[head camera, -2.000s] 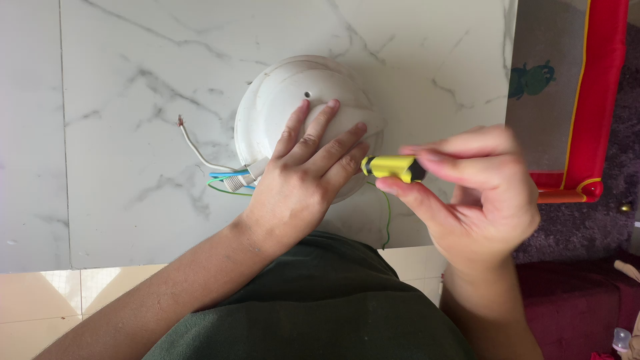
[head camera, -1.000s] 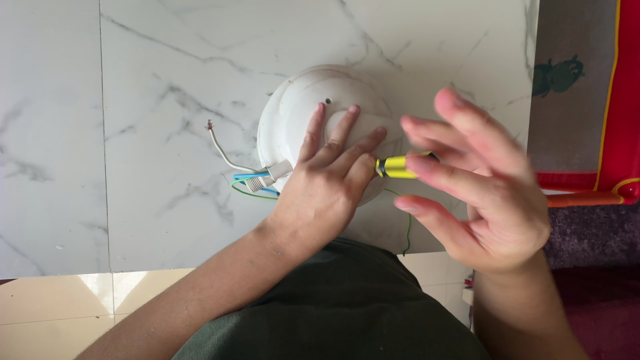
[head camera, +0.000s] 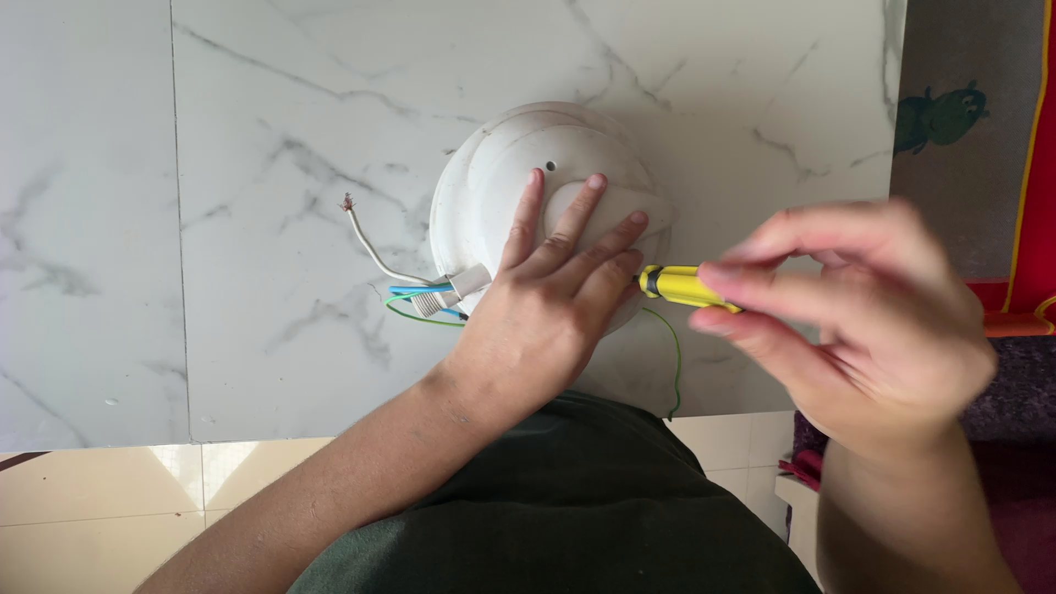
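Note:
My left hand (head camera: 549, 305) lies spread over a round white plastic housing (head camera: 495, 181), pressing on its lower part. A small dark hole shows above my fingertips. My right hand (head camera: 850, 313) pinches the yellow and black handle of a screwdriver (head camera: 681, 285) between thumb and fingers, at the housing's right side. The screwdriver points left; its tip is hidden behind my left fingers. At the housing's left edge are a ribbed grey-white fitting (head camera: 429, 304), blue wires (head camera: 421, 289) and a white cable (head camera: 367, 246) with bare copper strands. A thin green wire (head camera: 678, 363) trails from the lower right.
The marble-patterned table top (head camera: 305, 165) has a seam at left and a front edge close to my body. To the right are a red-bordered grey mat (head camera: 1023, 165) with a green cartoon figure and a dark purple carpet (head camera: 1019, 379). Beige floor tiles (head camera: 91, 495) lie below.
My right fingers, spread apart around the screwdriver handle a second ago, are now closed on it. My left hand stays on the housing.

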